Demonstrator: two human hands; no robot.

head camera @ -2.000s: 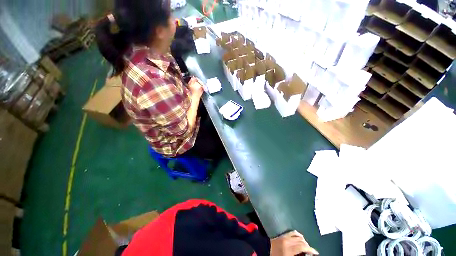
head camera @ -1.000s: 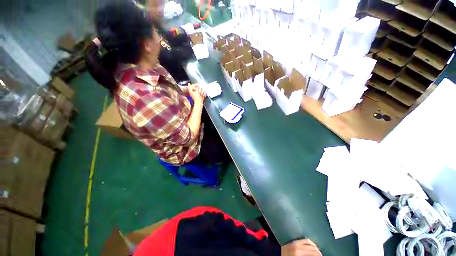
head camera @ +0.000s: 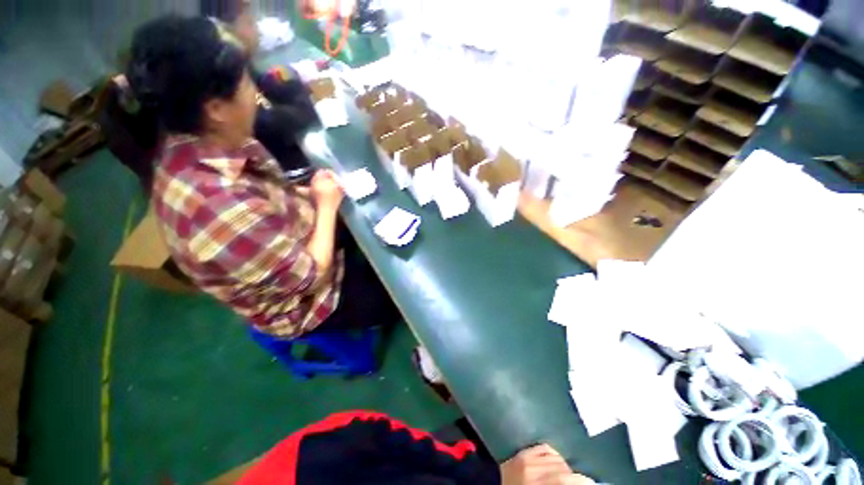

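My left hand (head camera: 538,466) lies at the bench edge at the bottom of the picture, cut off and blurred. Its fingers point right, and I cannot tell whether it holds anything. My right hand is out of view. White-grey coiled cables (head camera: 748,440) lie heaped at the lower right. Flat white insert cards (head camera: 592,355) are spread and overlapping just left of them. A big bright white block of sheets or carton (head camera: 772,256) stands behind the cards.
A person in a plaid shirt (head camera: 237,237) sits at the bench (head camera: 464,322) on a blue stool (head camera: 317,352). Before them are a small white unit (head camera: 397,227) and open retail boxes (head camera: 499,189). Stacked white boxes (head camera: 592,142) stand on a tan board (head camera: 568,232).
The view has swung, shifting the bench, neighbour and boxes left in the picture. My left hand stays at the bench edge. The neighbour's hands have moved slightly.
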